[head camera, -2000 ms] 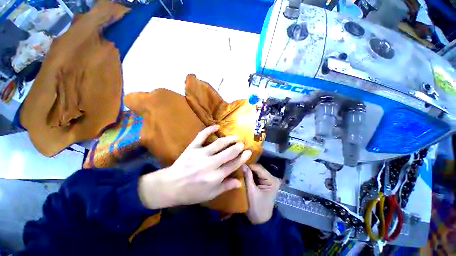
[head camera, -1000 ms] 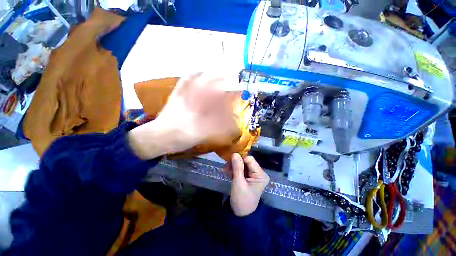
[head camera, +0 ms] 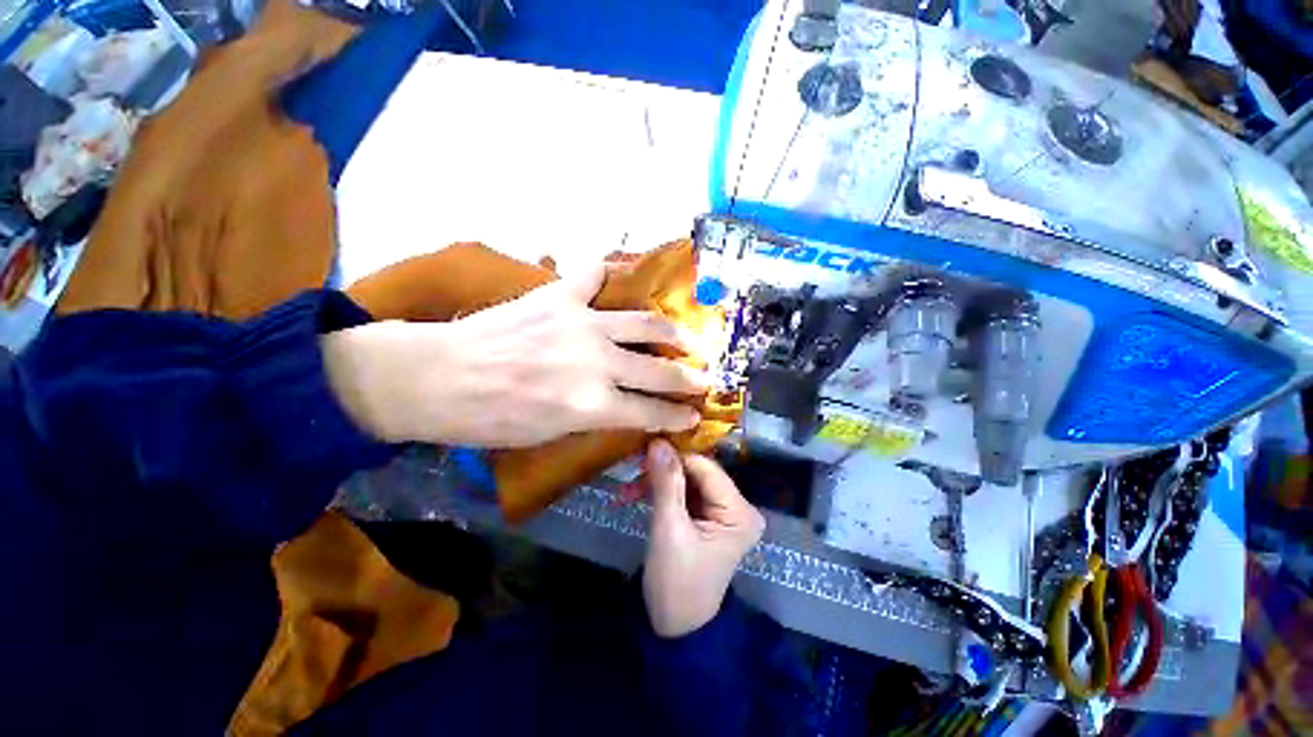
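Observation:
A rust-brown fabric piece [head camera: 432, 282] lies on the white table with its right end under the lamp at the needle area [head camera: 732, 338] of the sewing machine [head camera: 922, 159]. My left hand [head camera: 533, 367] lies flat on this fabric, fingers pointing right, fingertips just left of the needle area. My right hand [head camera: 698, 540] is just below, thumb and index finger pinching the fabric's near edge. The presser foot is too small and bright to make out.
A stack of brown cut panels [head camera: 245, 187] lies at the left. Another brown piece [head camera: 353, 619] is by my lap. Scissors [head camera: 1106, 626] with yellow and red handles and a black-white patterned strip [head camera: 994, 605] are at the right. A ruler tape [head camera: 850, 583] runs along the near edge.
My left hand has come down flat onto the fabric after a blurred movement above it. The fabric has shifted and turned, and plaid cloth seen earlier beside it is no longer visible there.

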